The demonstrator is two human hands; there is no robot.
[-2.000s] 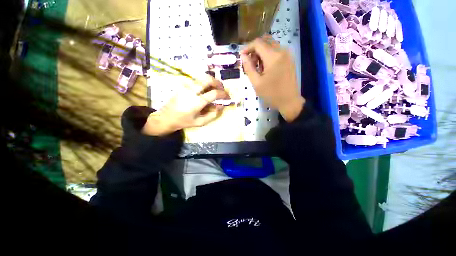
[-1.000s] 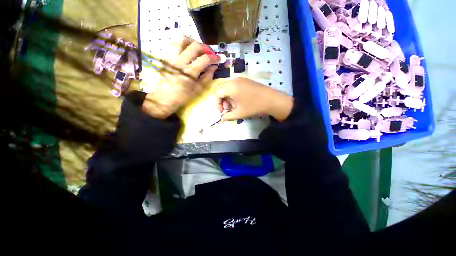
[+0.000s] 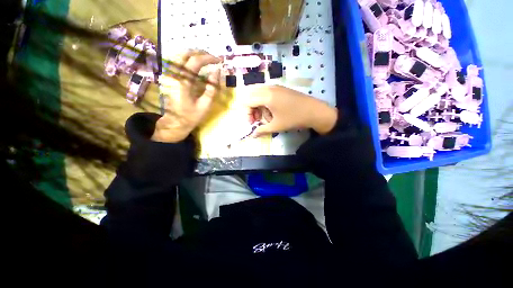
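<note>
A pink plastic housing (image 3: pixel 244 62) lies on the white perforated board (image 3: pixel 184 12), with black square inserts (image 3: pixel 253 77) just below it. My left hand (image 3: pixel 191 93) is at the left of the housing, palm partly turned up and fingers apart, with nothing visible in it. My right hand (image 3: pixel 287 109) is lower on the board, thumb and fingertips curled together near a small dark thin piece (image 3: pixel 248 133); whether they grip it is unclear. Dark strand-like blurs cross part of my left hand.
A blue bin (image 3: pixel 432 164) at the right is heaped with pink parts (image 3: pixel 417 68). A pink part group (image 3: pixel 135 84) lies on the brown sheet (image 3: pixel 95 107) at the left. A taped cardboard box (image 3: pixel 281 19) stands at the back. A blue object (image 3: pixel 275 185) is below the board's front edge.
My left hand has moved left off the pink housing and opened, and the red spot at its fingertips is gone. My right hand has stayed about where it was one second ago.
</note>
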